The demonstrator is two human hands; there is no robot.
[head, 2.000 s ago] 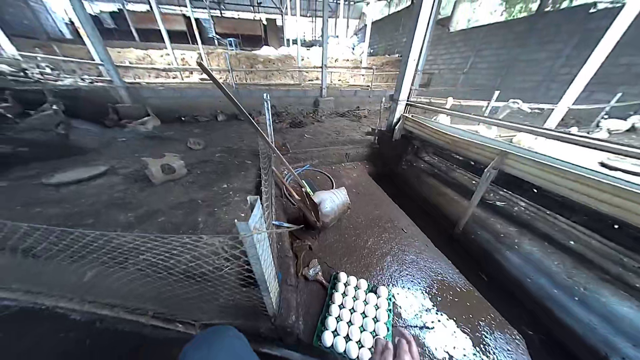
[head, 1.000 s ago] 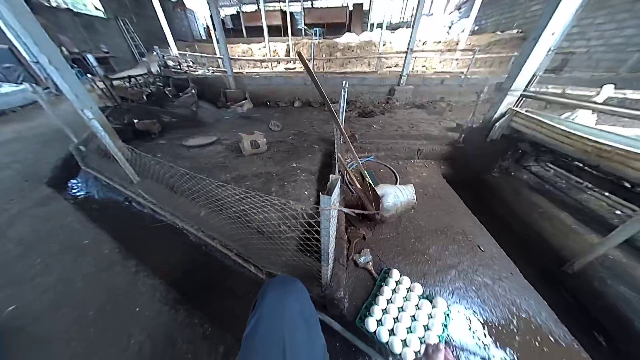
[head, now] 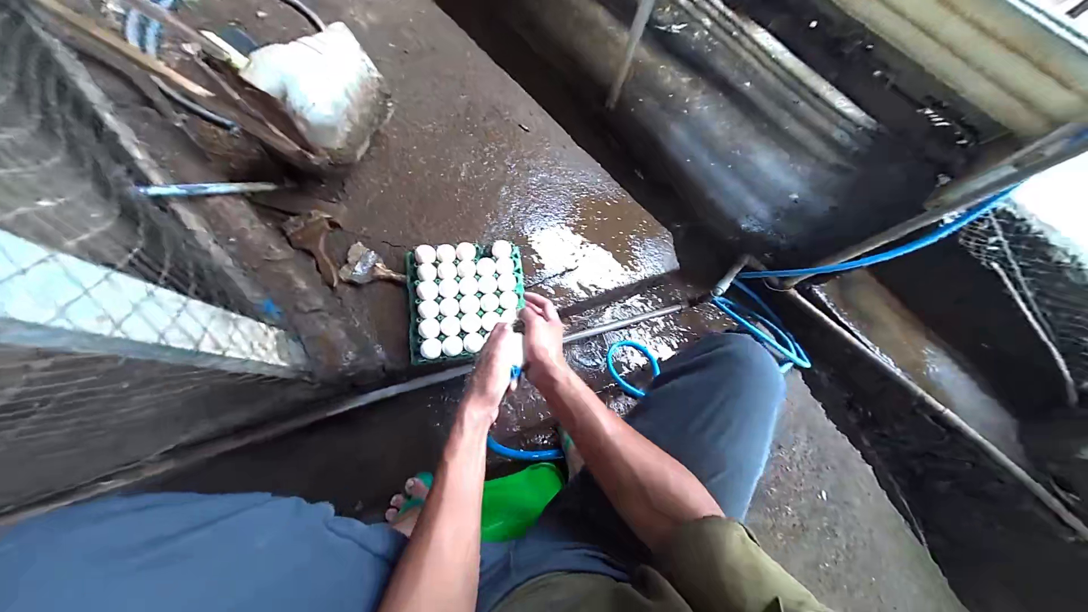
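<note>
White eggs (head: 469, 304) fill most cells of a green egg tray (head: 413, 327), which lies on wet concrete; one cell in its far row shows no egg. Just off the tray's near right corner, my left hand (head: 491, 365) and my right hand (head: 542, 334) come together around a small white thing (head: 515, 342), likely an egg, mostly hidden by the fingers. A small blue bit shows below it; whether it is held cannot be told. My right fingertips are close to the tray's right edge.
A blue hose (head: 765, 327) coils at the right, by a metal pipe (head: 625, 323). A green plastic thing (head: 518, 501) lies between my legs. A white sack (head: 319, 89), wooden poles and a wire-mesh panel (head: 144, 289) stand at the left. A dark channel runs beyond the wet floor.
The view has tipped down to the tray. Earlier, one hand showed at the tray's near right edge; now both hands are together there around the small white thing.
</note>
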